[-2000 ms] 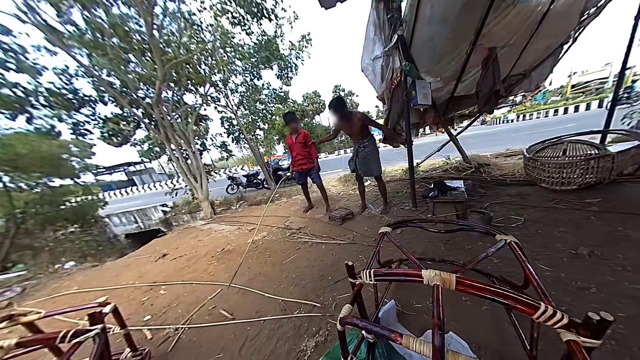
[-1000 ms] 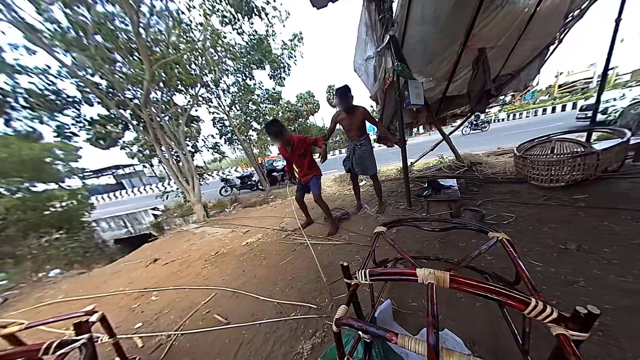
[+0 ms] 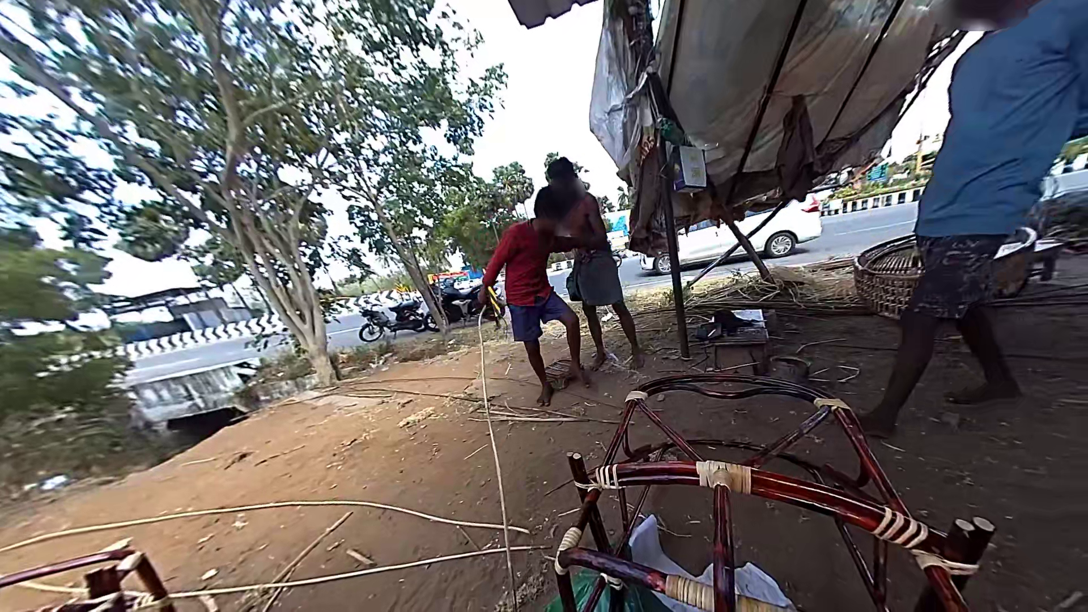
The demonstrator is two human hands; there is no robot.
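Neither my left hand nor my right hand shows in the view. Nearest to me at the lower right stands a dark red cane frame (image 3: 790,489) with pale bindings at its joints. Part of another cane frame (image 3: 102,578) shows at the lower left corner. Long pale cane strips (image 3: 280,506) lie on the ground between them. One long strip (image 3: 489,408) runs up to the hand of a person in a red shirt (image 3: 527,263). Beneath the near frame are white plastic (image 3: 654,544) and green material (image 3: 586,586).
A shirtless person (image 3: 599,272) stands beside the red-shirted one. A person in a blue shirt (image 3: 990,136) is at the right, near a large woven basket (image 3: 888,272). A pole (image 3: 674,255) holds up a tarpaulin shelter (image 3: 731,93). A low wooden stool (image 3: 739,350) stands by it.
The person in blue has come into view at the right. The red-shirted person, bent over earlier, stands straighter and further left. A white car has appeared on the road.
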